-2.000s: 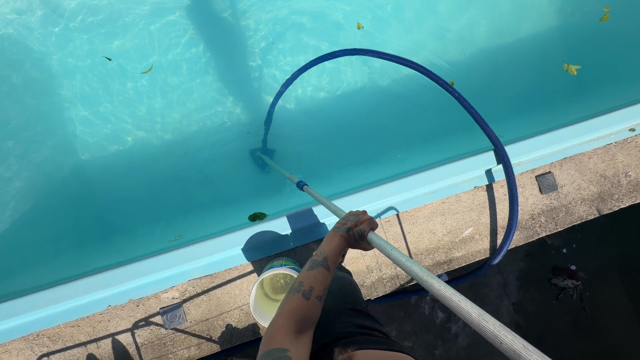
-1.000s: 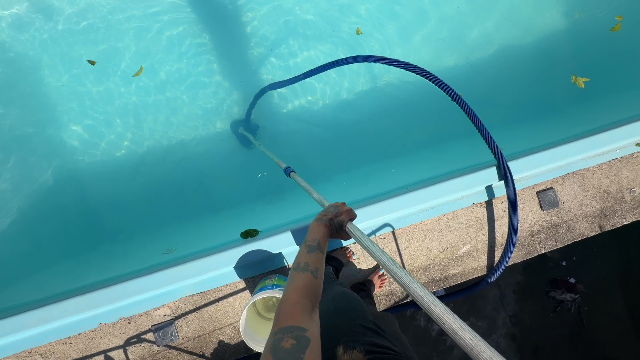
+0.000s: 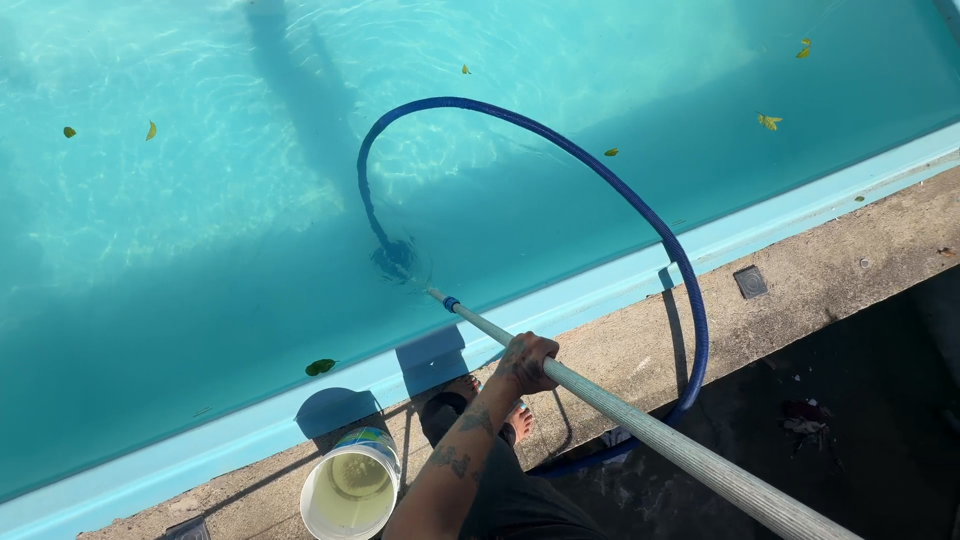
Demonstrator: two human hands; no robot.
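My left hand [image 3: 529, 361], its fingers wrapped round a ribbed pale telescopic pole [image 3: 645, 427], is near the middle of the view. The pole runs from the lower right, over the pool's edge, to a dark pool vacuum head [image 3: 394, 259] under rippled water. A blue collar [image 3: 451, 304] sits on the pole beyond my hand. From the head, a blue corrugated hose [image 3: 562, 142] loops over the water and back across the concrete edge. My right hand is out of view.
A white bucket [image 3: 307, 499] holding cloudy liquid stands left of my bare feet [image 3: 523, 421] on the concrete coping [image 3: 810, 274]. Leaves [image 3: 321, 367] float in the pool. Dark lower ground [image 3: 720, 435] with debris lies at the right.
Since one second ago, the pole and the vacuum head have drawn back toward the near pool wall, with my left hand still gripping the pole. The hose's loop has changed shape.
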